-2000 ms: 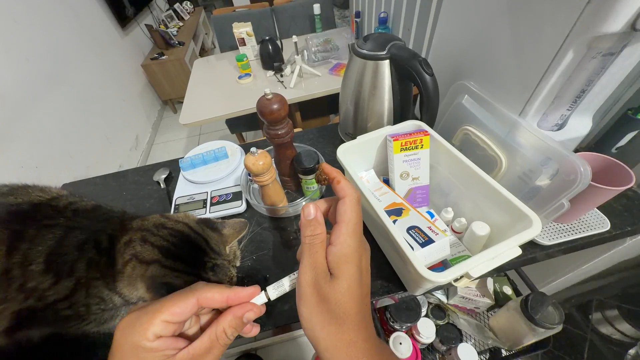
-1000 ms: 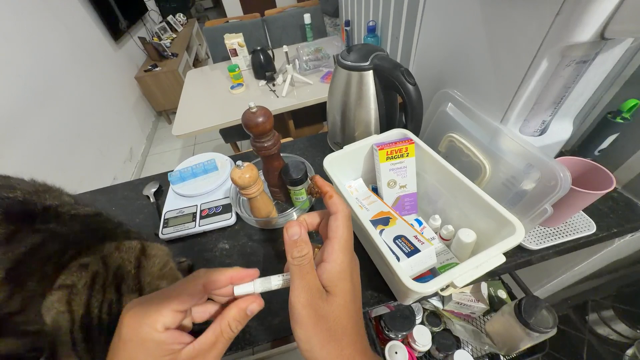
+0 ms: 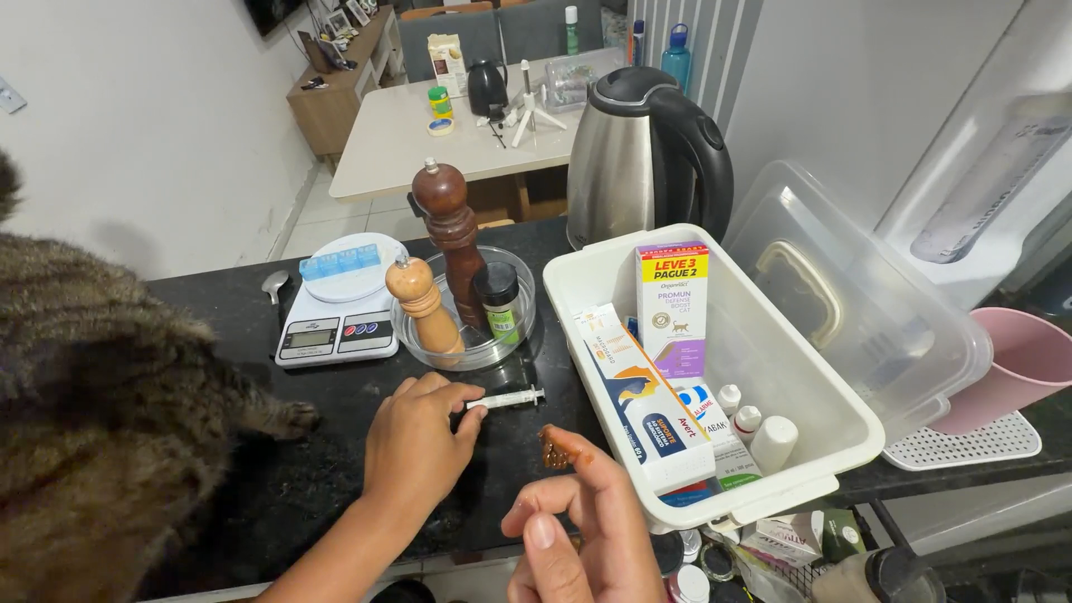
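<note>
A small white syringe (image 3: 507,398) lies at the countertop in front of a round glass dish (image 3: 526,322). My left hand (image 3: 423,440) has its thumb and index finger at the syringe's left end, pinching it. My right hand (image 3: 586,519) is raised at the bottom centre, fingers bent, with brown paste (image 3: 554,452) stuck on its index fingertip and no tool in it. A tabby cat (image 3: 109,402) is at the left, one paw on the counter. To the right of my hands stands a white plastic bin (image 3: 804,360) holding a cat supplement box (image 3: 672,310), another carton (image 3: 641,402) and small white bottles.
The dish holds a dark wooden pepper mill (image 3: 452,243), a light wooden mill (image 3: 425,310) and a spice jar (image 3: 500,301). A kitchen scale (image 3: 339,322) with a blue pill organizer (image 3: 339,261), a spoon (image 3: 274,286), a steel electric kettle (image 3: 620,159) and a pink cup (image 3: 1017,360) stand around.
My left hand has moved the syringe away from my right hand to the counter near the dish. My right hand has moved lower, showing paste on its finger. The cat has shifted at the left.
</note>
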